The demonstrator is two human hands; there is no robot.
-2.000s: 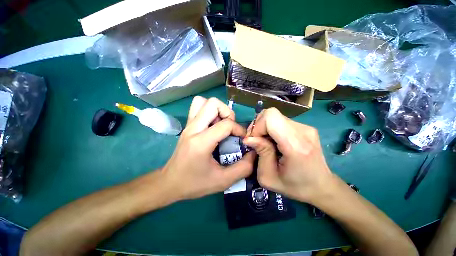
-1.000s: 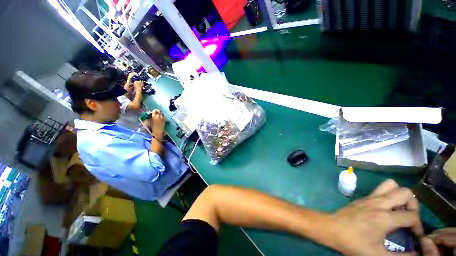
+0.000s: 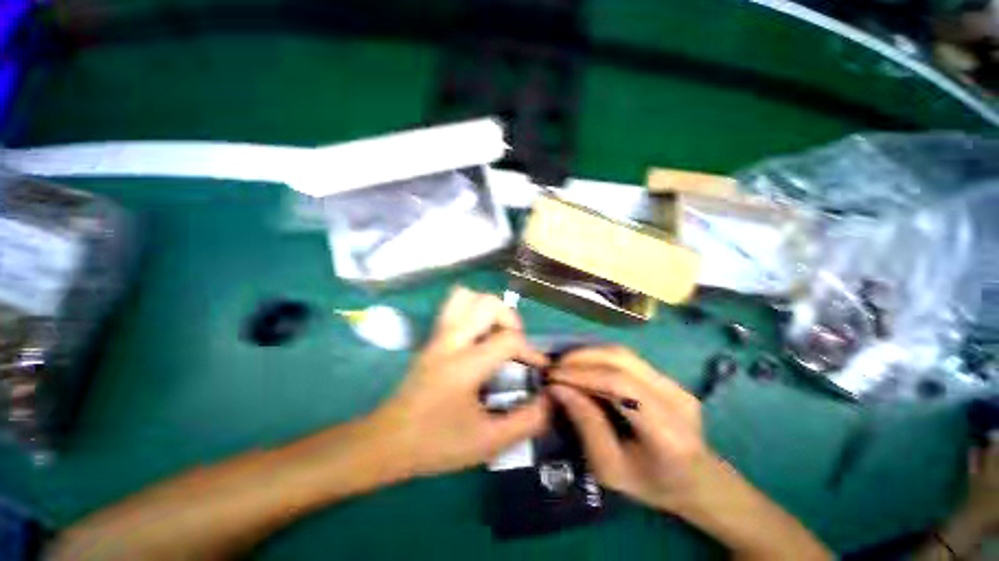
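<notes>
The view is blurred. My left hand (image 3: pixel 466 384) holds a small dark rounded part with a pale face (image 3: pixel 507 388) between thumb and fingers. My right hand (image 3: pixel 641 427) meets it, fingertips closed on a thin dark tool (image 3: pixel 597 391) whose tip is at the part. The black fixture plate (image 3: pixel 537 507) lies beneath and below my hands, with one shiny housing (image 3: pixel 557 476) on it and a pale label (image 3: pixel 513 455). The contact between tool and part is too blurred to tell in detail.
A white open carton (image 3: pixel 422 258), a tan one (image 3: pixel 613 252) and another behind it stand beyond my hands. The glue bottle (image 3: pixel 383 327) and black cap (image 3: pixel 276 321) lie left. Bags (image 3: pixel 876 274) are at both sides, with loose housings right. A person's hand (image 3: pixel 980 482) shows lower right.
The view swung left toward another worker, then came back to the bench. Both hands are again together at the dark part; the bench appears lower in the picture than at first.
</notes>
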